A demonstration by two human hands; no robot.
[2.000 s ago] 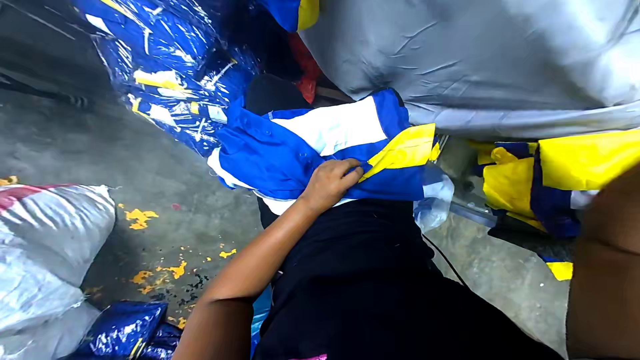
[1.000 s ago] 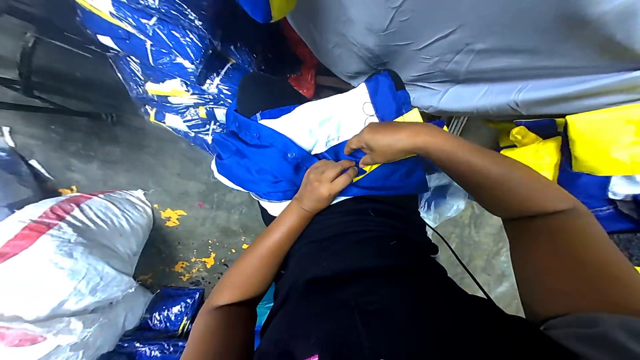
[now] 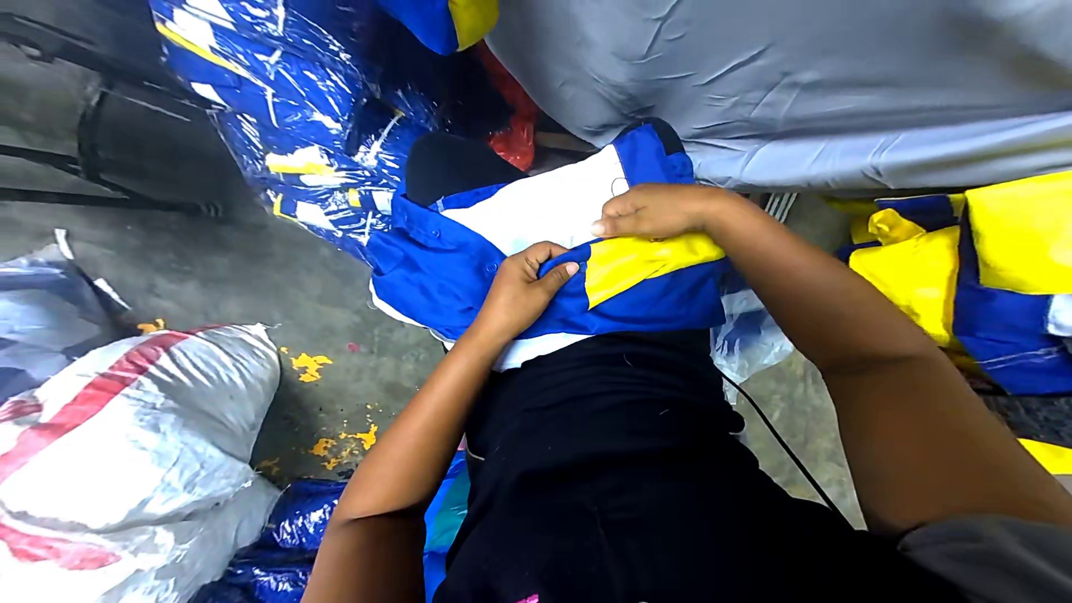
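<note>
A blue, white and yellow garment [image 3: 435, 276] lies across my lap, with buttons on its blue part at the left. My left hand [image 3: 529, 280] pinches a blue folded edge between thumb and fingers, just left of the yellow panel [image 3: 636, 264]. My right hand [image 3: 653, 211] has its fingertips bent together at the border of the white and yellow parts; it seems to grip the cloth there, though the fingers hide the exact hold. A thin loop of thread shows on the white cloth above my right fingertips.
Clear plastic wraps blue garments [image 3: 301, 126] at the upper left. Grey cloth [image 3: 796, 84] hangs across the top right. Yellow and blue cloth pieces [image 3: 913, 276] lie at the right. A white sack with red stripes [image 3: 142, 452] stands at the lower left, near yellow scraps [image 3: 310, 366] on the floor.
My right hand, away from the garment two seconds ago, came onto it beside my left hand. Since one second ago the two hands have moved apart, and more of the yellow panel shows.
</note>
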